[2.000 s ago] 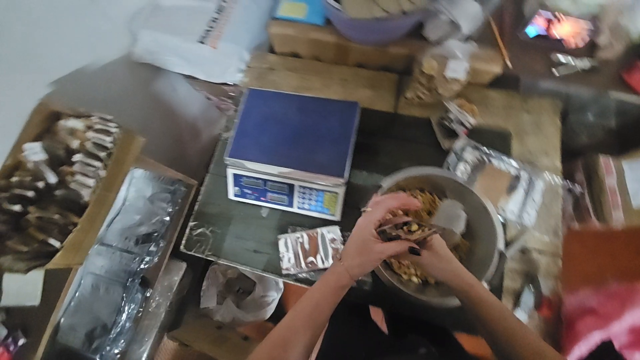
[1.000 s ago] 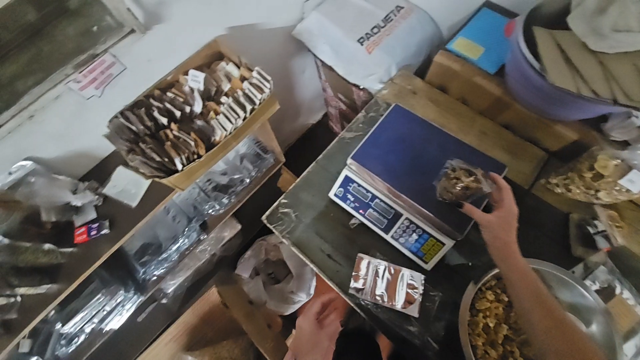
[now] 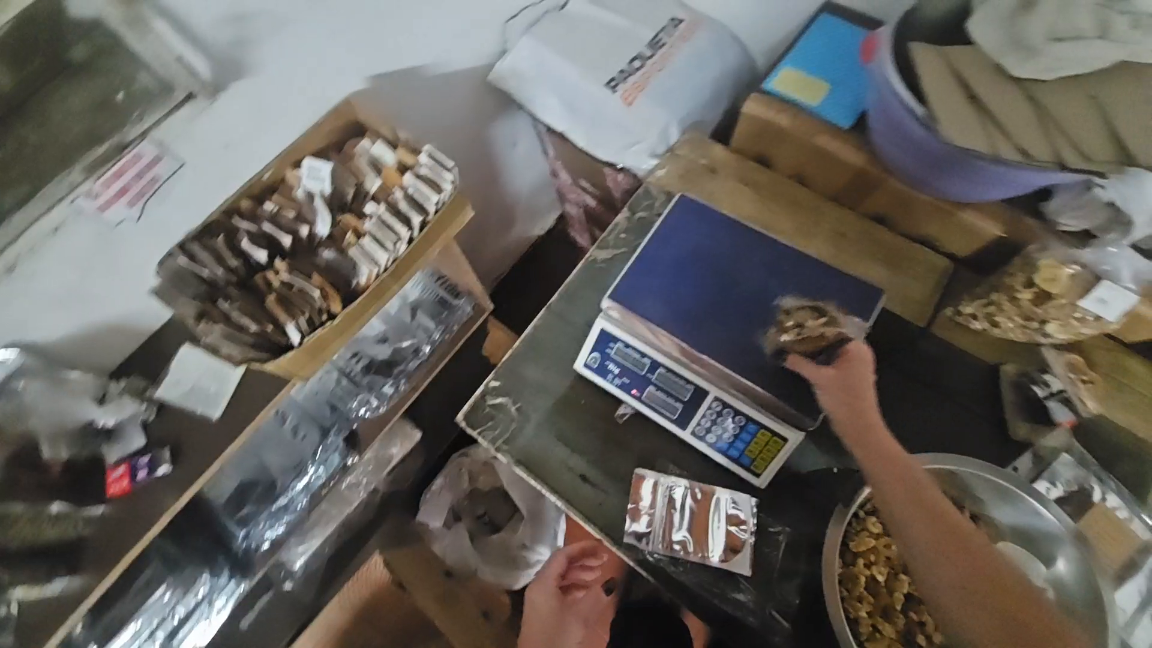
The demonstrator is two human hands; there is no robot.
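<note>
My right hand (image 3: 841, 378) grips a small clear plastic bag of brown dried pieces (image 3: 807, 326) at the right part of the blue platform of a digital scale (image 3: 720, 279). Whether the bag rests on the platform I cannot tell. My left hand (image 3: 576, 576) is low at the table's edge with fingers loosely curled and nothing visible in it. Near it on the table lies a flat clear-and-brown packet (image 3: 691, 520). Beneath my right forearm stands a metal bowl (image 3: 837, 540) of dried yellowish-brown pieces (image 3: 882, 576).
A cardboard box (image 3: 423, 243) of upright filled packets stands at left, beside a long tray of silvery plastic bags (image 3: 315, 414). A white plastic bag (image 3: 490, 517) hangs below the table's corner. Behind the scale are a wooden beam (image 3: 864, 184), a purple basin (image 3: 945, 162) and a bag of dried pieces (image 3: 1035, 297).
Two seconds ago both hands were together over the bowl, around a small bag. Since then my right hand has brought a bag to the scale, and my left hand is apart from it. The view has swung left.
</note>
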